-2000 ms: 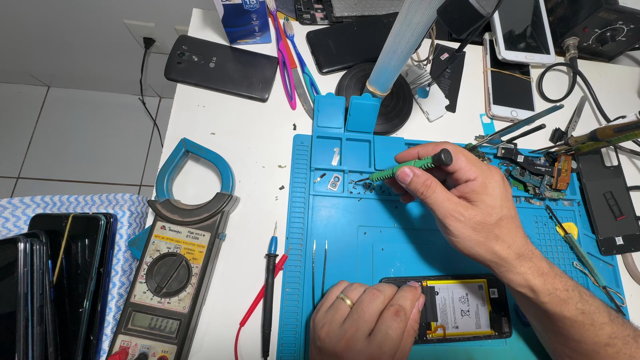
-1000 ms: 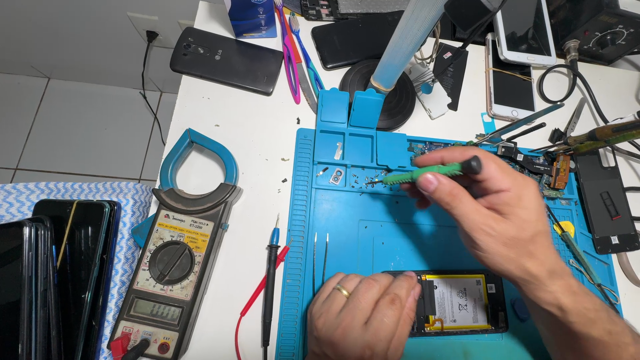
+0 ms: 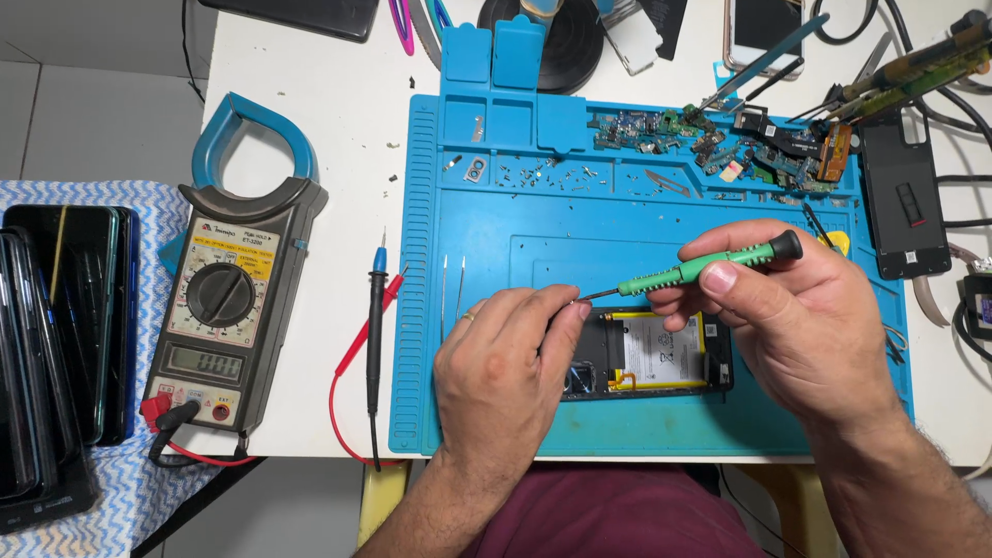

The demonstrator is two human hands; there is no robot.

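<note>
My right hand (image 3: 775, 302) grips a green precision screwdriver (image 3: 690, 267) with a black cap, its shaft pointing left. At the screwdriver's tip, the thumb and index finger of my left hand (image 3: 511, 349) pinch together; a tiny bright thing shows there, too small to name, perhaps on the tip. Beneath both hands an opened smartphone (image 3: 601, 341) lies on the blue silicone repair mat (image 3: 480, 263), its battery (image 3: 663, 350) exposed; my left hand covers its left end. Small screws (image 3: 542, 174) lie scattered in a long compartment of the mat, with a camera cover (image 3: 476, 169) at the left.
A clamp meter (image 3: 225, 287) and its test probes (image 3: 374, 333) lie left of the mat. Two thin metal tools (image 3: 452, 291) rest on the mat. Circuit boards (image 3: 643, 128) fill its upper right compartments. Stacked phones (image 3: 70, 310) sit at far left, a phone back cover (image 3: 903, 201) at right.
My right hand has brought the screwdriver from the screw compartment down to my left fingertips. My left hand has lifted its fingertips to the tip. The view has shifted downward.
</note>
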